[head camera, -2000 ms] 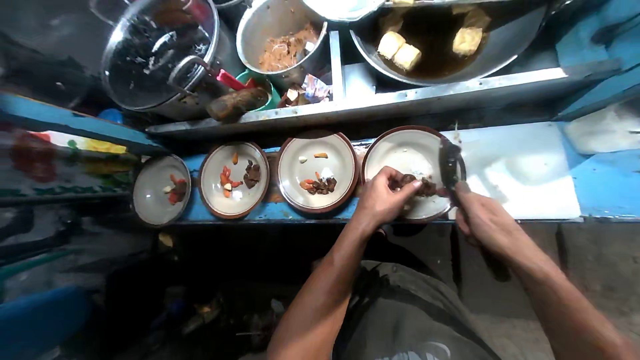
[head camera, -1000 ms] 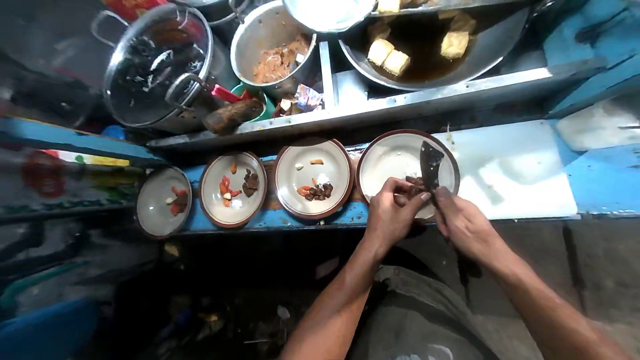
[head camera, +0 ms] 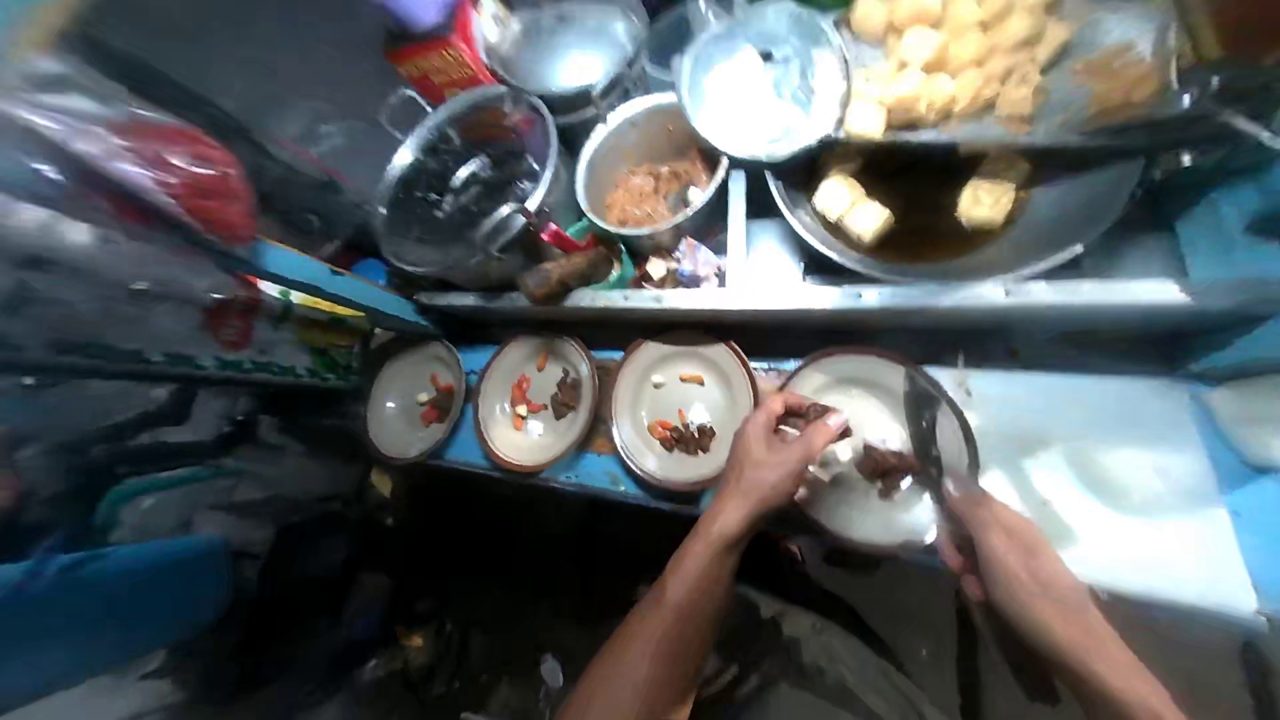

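Note:
My left hand [head camera: 775, 450] pinches a small dark brown food piece [head camera: 815, 412] over the left side of the rightmost plate [head camera: 860, 520]. A knife with a broad dark blade [head camera: 922, 420] is gripped in my right hand [head camera: 1010, 550], its blade over that plate's right side. Chopped dark brown pieces [head camera: 885, 468] lie on the plate between my hands. To the left, three more brown-rimmed plates, a near one [head camera: 640, 375], a middle one [head camera: 500, 380] and a far one [head camera: 385, 400], hold red and orange chili pieces and dark brown bits.
Behind a metal ledge [head camera: 900, 296], a wok [head camera: 1080, 230] holds dark oil and tofu blocks [head camera: 865, 220]. Pots, including one with shredded food [head camera: 655, 190], stand back left. Fried pieces [head camera: 940, 60] are heaped at the back right. A white sheet [head camera: 1120, 480] lies right of the plates.
My left hand has moved left from the knife, so the gap between my hands is wider. Brown pieces now show on the plate between them. The view shows more of the back.

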